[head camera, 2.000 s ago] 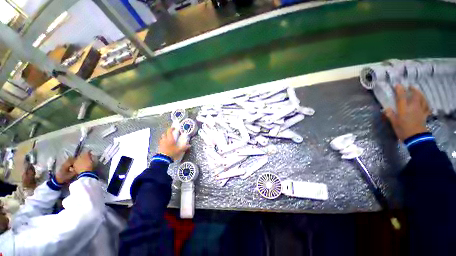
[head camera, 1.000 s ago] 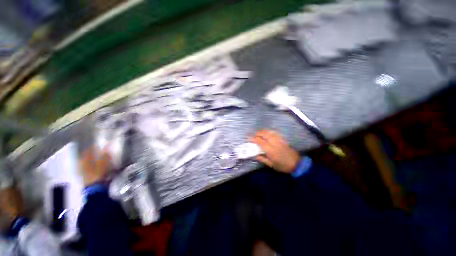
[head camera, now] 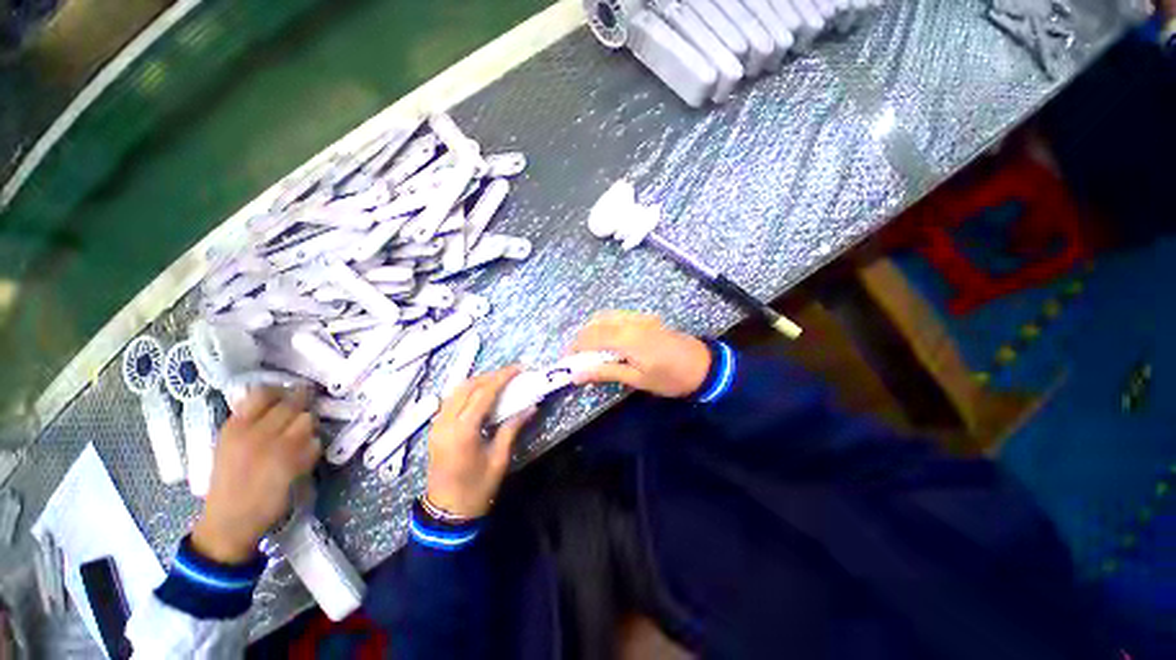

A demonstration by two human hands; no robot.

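Note:
My left hand (head camera: 471, 445) and my right hand (head camera: 645, 355) hold a long white plastic piece (head camera: 555, 378) between them, near the bench's front edge. The fingers cover its ends, so I cannot tell whether it is a whole handheld fan or a handle part. A large loose pile of white handle covers (head camera: 374, 277) lies just beyond my hands. The white lump (head camera: 624, 214), with a thin dark rod (head camera: 722, 284) ending in a yellowish tip, lies to the right of the pile.
A neighbour's hand (head camera: 262, 464) reaches in at the left. Two fans (head camera: 188, 374) lie left of the pile; another fan body (head camera: 323, 567) lies near the front edge. A phone (head camera: 103, 600) rests on paper (head camera: 97, 503). Rowed fans (head camera: 684, 58) lie at top. A green conveyor (head camera: 258, 116) runs behind.
The view has swung right. My right hand left the fan row and took up a white piece from the bench front; my left hand left the fans at the left and now holds it too.

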